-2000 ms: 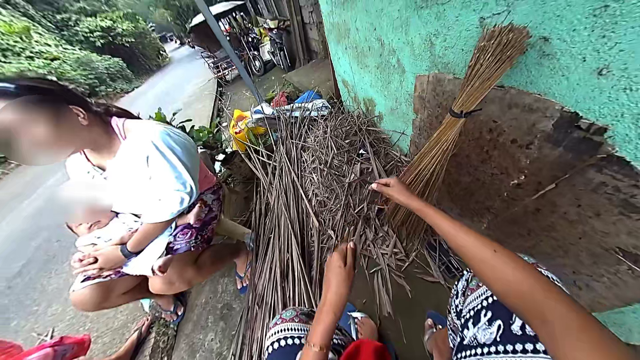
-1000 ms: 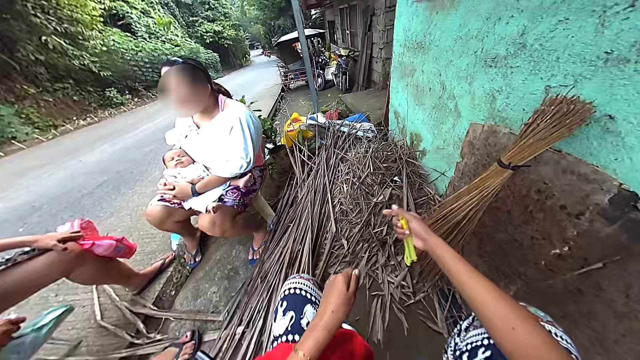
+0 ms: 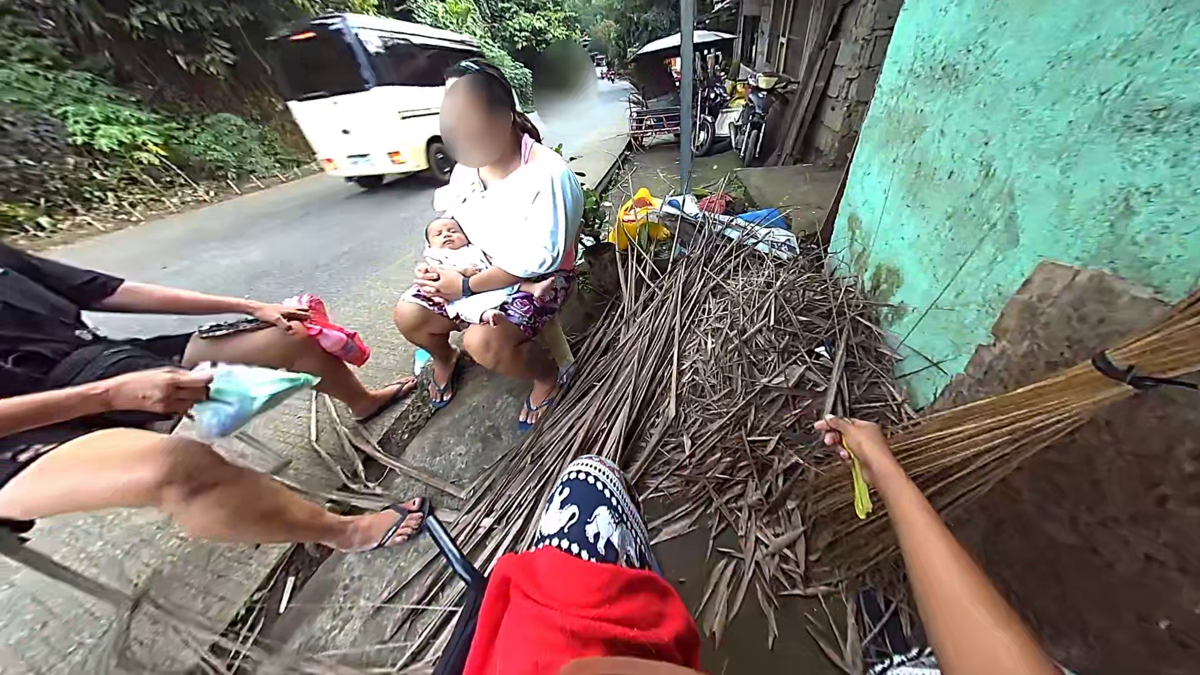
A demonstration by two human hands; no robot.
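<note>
My right hand is closed on a thin yellow-green strip that hangs below the fingers. A narrow greyish, blade-like piece rises just above the fingertips; whether the hand holds it cannot be told. Right beside the hand, a broom-like bundle of thin brown stalks, bound with a black tie, leans by the wall. Dry brown leaf strips lie heaped beyond the hand, with long stalks along their left side. Only a sliver of skin shows at the bottom edge; my left hand is out of sight.
A person holding a baby sits by the road. At the left, another person's hands hold a pink plastic bag and a pale green one. A white bus is on the road. The turquoise wall bounds the right.
My left hand, seen low in the middle in both earlier frames, has gone out of view. A white bus has appeared on the road. The person at the left has come further into view.
</note>
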